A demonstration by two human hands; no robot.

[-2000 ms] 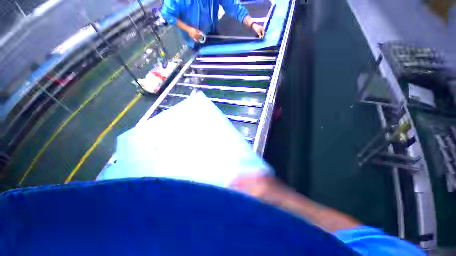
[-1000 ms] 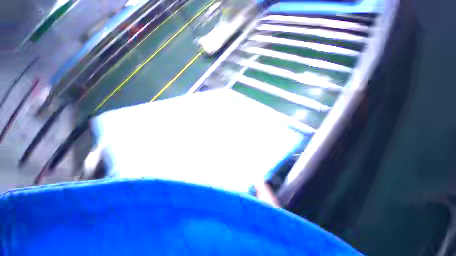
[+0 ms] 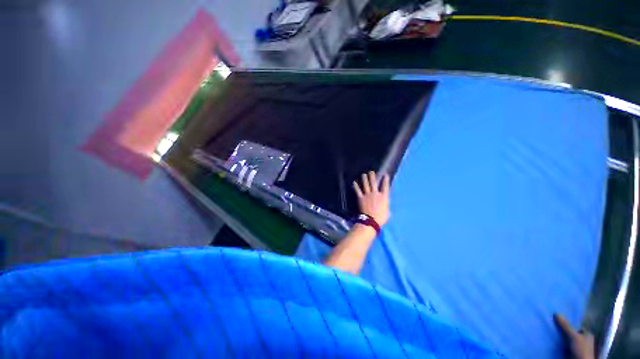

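Observation:
A large black panel module (image 3: 319, 116) lies face down on the left, with a silver plate (image 3: 263, 163) and white flat cables near the middle of its near edge. A long narrow board strip (image 3: 302, 208) runs along that edge. A bright blue protective cloth (image 3: 498, 182) lies to its right. My left hand (image 3: 373, 198), with a dark red band at the wrist, rests fingers spread on the panel's right end. My right hand (image 3: 579, 342) is at the cloth's lower right edge, partly cut off; its grip is unclear.
The conveyor's metal rail (image 3: 628, 259) runs along the right. A pink-framed opening (image 3: 165, 105) in a pale wall is at the panel's far left end. A grey cart or table (image 3: 316, 35) with items stands behind. A blue brim (image 3: 210, 301) covers the bottom.
The view has turned from the open rollers to the panel and blue cloth. The bright white surface no longer shows. My left hand is now spread on the panel's end.

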